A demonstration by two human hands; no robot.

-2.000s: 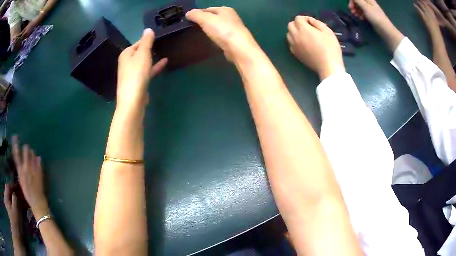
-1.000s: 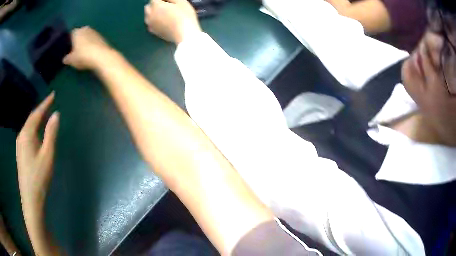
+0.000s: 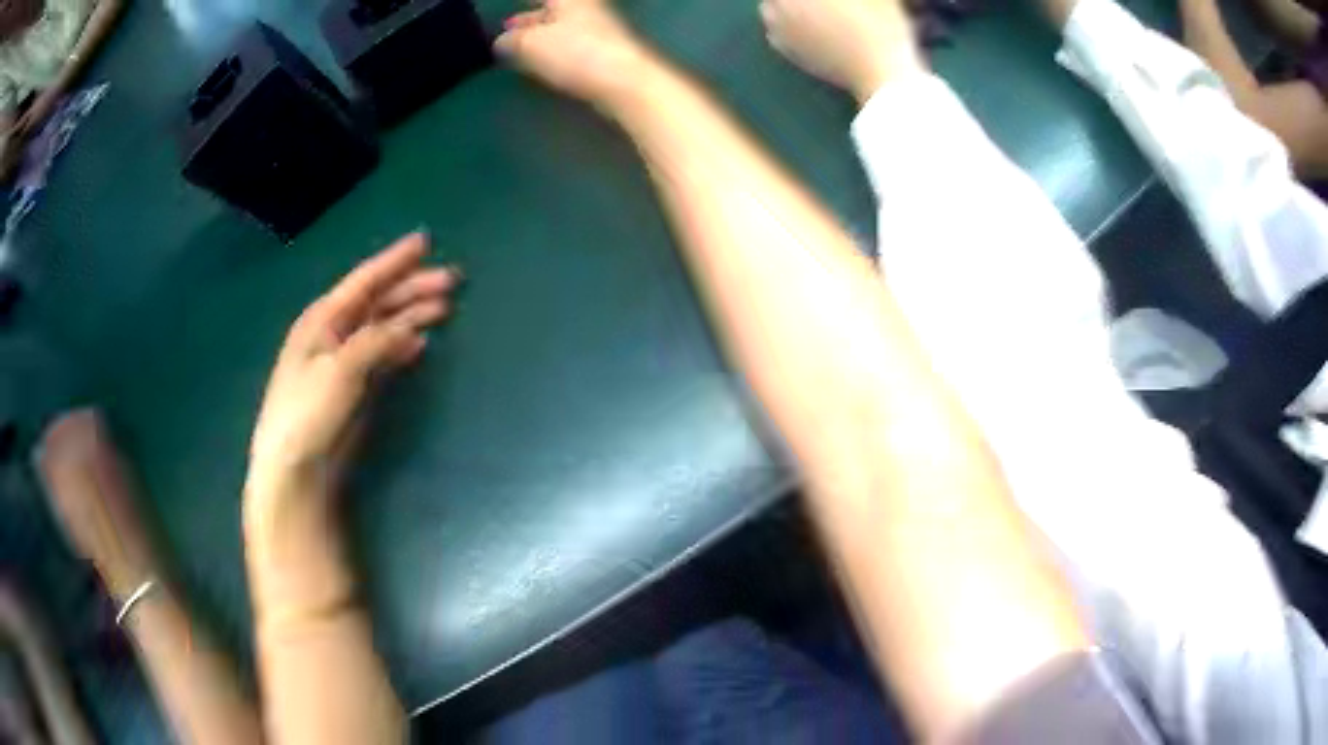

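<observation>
Two black boxes stand close together on the green table at the upper left. The left box (image 3: 284, 138) has a shaped cut-out in its top. The right box (image 3: 415, 58) is partly cut off by the top edge of the picture. My left hand (image 3: 350, 342) is in front of the boxes, raised over the table, with its fingers apart and empty. My right hand (image 3: 575, 47) is at the right side of the right box, fingers bent. It is blurred, and I cannot tell whether the fingertips touch the box or hold something.
The table (image 3: 583, 379) has a curved front edge. A neighbour's white sleeve (image 3: 1005, 349) runs close along my right arm, its hand (image 3: 838, 41) near a few dark pieces (image 3: 939, 18). Another person's braceleted arm (image 3: 139, 582) is at the left. Crumpled shiny wrap (image 3: 51, 146) lies far left.
My left hand has come away from the right box, back towards me, and is now open and empty. My right hand is off the box's top, now at its right side. The camera view swung right and back.
</observation>
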